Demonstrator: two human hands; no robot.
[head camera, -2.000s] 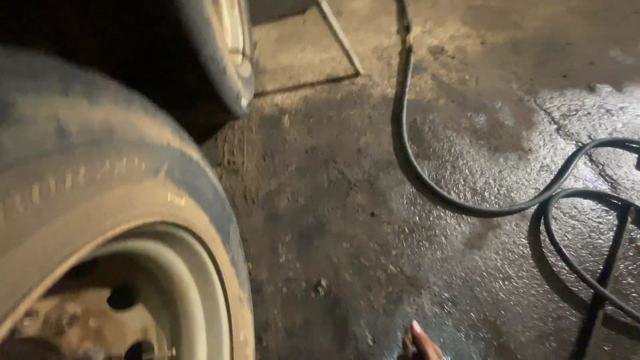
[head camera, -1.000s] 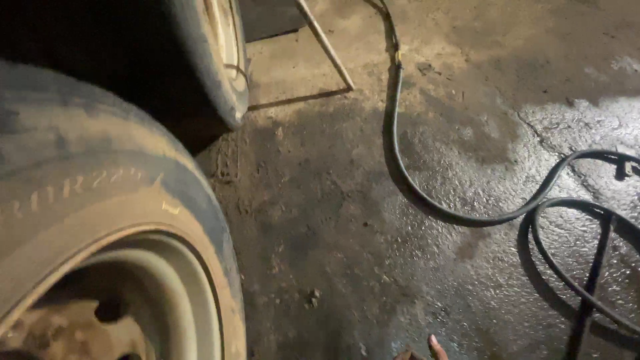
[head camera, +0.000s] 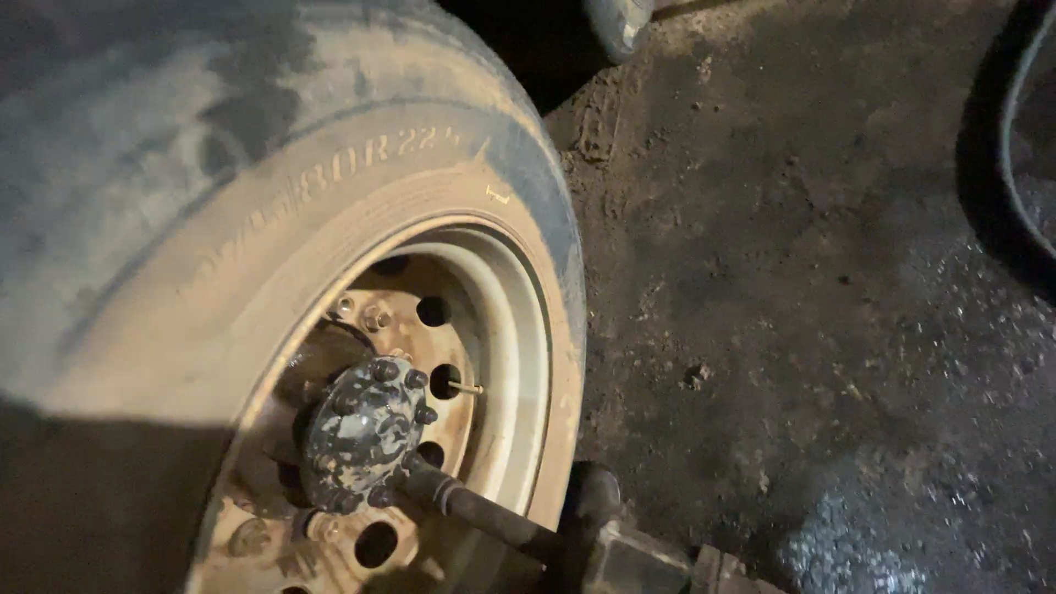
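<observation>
Neither of my hands shows at this moment. A large dusty truck tire (head camera: 330, 190) fills the left side of the head view, around a pale steel wheel rim (head camera: 516, 363). In its middle is a dark, greasy axle hub (head camera: 363, 429) with several bolts. A brass-colored valve stem (head camera: 469, 387) sticks out near one of the round holes in the wheel disc. From the bottom edge a dark power tool, perhaps an impact wrench (head camera: 643, 557), reaches in with its long shaft (head camera: 487, 516) toward the wheel beside the hub. Whatever holds the tool is out of view.
Dark, dirty floor (head camera: 742, 330) lies right of the wheel, with a wet, shiny patch at the lower right. A thick black hose (head camera: 1011, 157) curves along the right edge. Part of another tire (head camera: 619, 29) shows at the top.
The view has shifted toward the wheel, so its hub now shows. A dark tool with a long shaft has come in at the bottom. The fingers seen earlier at the bottom edge are out of view.
</observation>
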